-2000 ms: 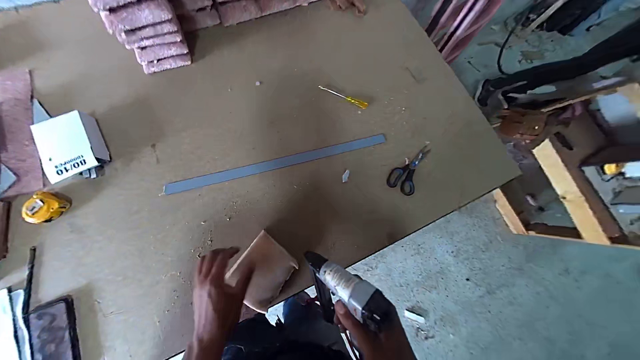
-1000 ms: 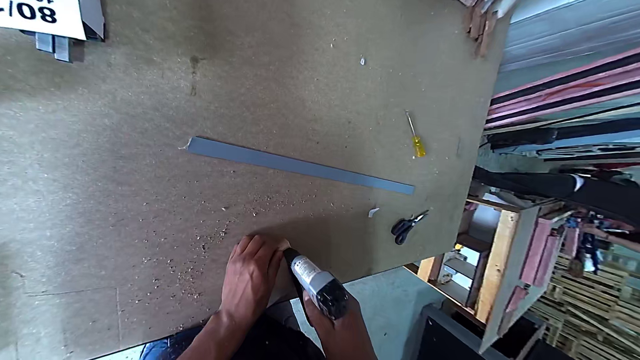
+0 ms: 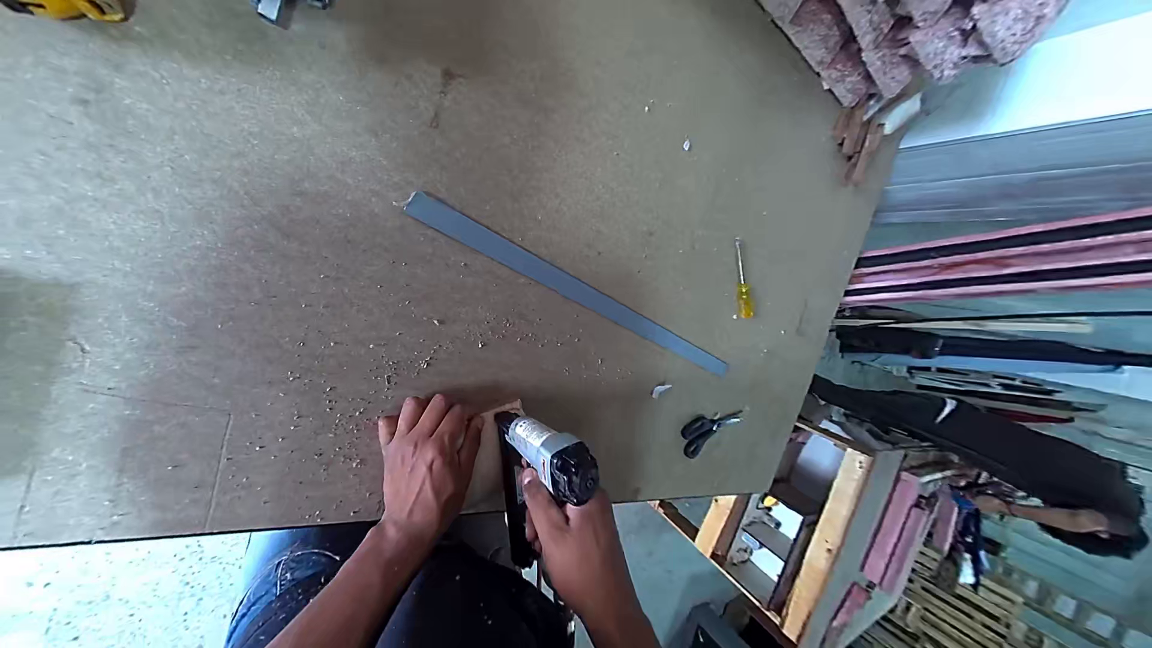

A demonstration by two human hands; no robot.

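Near the table's front edge my left hand (image 3: 425, 463) presses down on a pale wooden piece (image 3: 489, 454), fingers together and pointing away from me. My right hand (image 3: 569, 540) grips a pneumatic stapler (image 3: 549, 454), whose nose meets the far right part of that piece. Much of the piece is hidden by hand and tool. A long flat grey strip (image 3: 567, 283) lies slantwise beyond both hands. Right of the stapler, black-handled scissors (image 3: 708, 432) rest on the table, and a screwdriver with a yellow handle (image 3: 743, 292) lies farther back.
Wood crumbs are scattered over the brown table (image 3: 297, 225). A yellow tool (image 3: 72, 7) shows at the top left. Pink stacked pieces (image 3: 936, 40) sit at the far right corner. Beyond the right edge are a wooden frame (image 3: 828, 549) and another person in dark clothes (image 3: 999, 445).
The wooden piece, earlier tilted up in my left hand, now lies flat under it. The stapler, earlier apart from the piece, has come against it. The view has turned strongly.
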